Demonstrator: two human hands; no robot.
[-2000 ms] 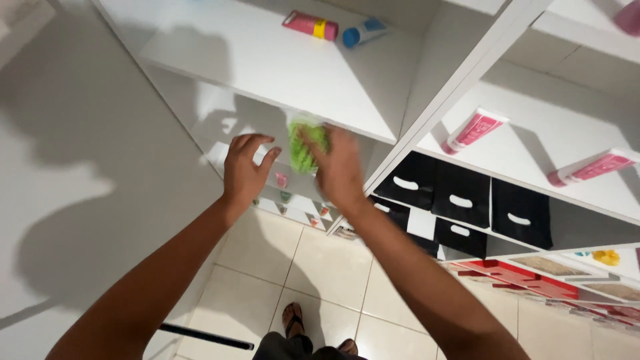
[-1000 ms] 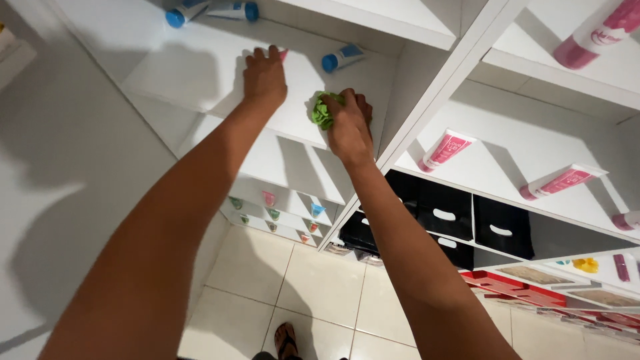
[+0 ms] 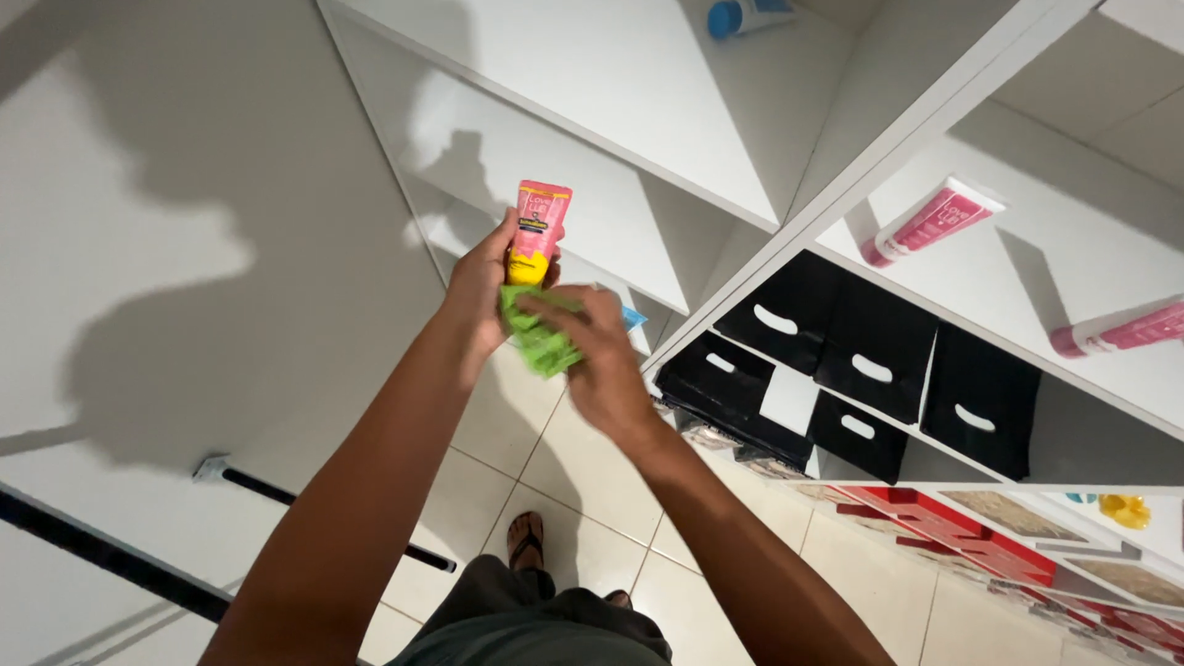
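A pink squeeze tube with a yellow lower end (image 3: 538, 231) stands upright in my left hand (image 3: 486, 277), its printed face toward me. My right hand (image 3: 597, 347) grips a bunched green cloth (image 3: 539, 335) against the tube's lower end; the cloth and fingers are slightly blurred. Both hands are in front of the white shelves, close together. A blue-capped white tube (image 3: 747, 16) lies on the upper shelf. On the shelf to the right are a pink-and-white tube (image 3: 932, 220) and a similar one (image 3: 1124, 328).
The white upper shelf's edge (image 3: 592, 125) runs above my hands, and a white upright panel (image 3: 888, 139) divides the units. Black bags with handle slots (image 3: 869, 356) fill lower compartments at right. Black bar handles (image 3: 259, 486) project at lower left. Tiled floor (image 3: 601, 481) lies below.
My left hand has left the upper shelf and now holds the pink and yellow tube in front of the shelving. My right hand has brought the green cloth from the shelf to the tube.
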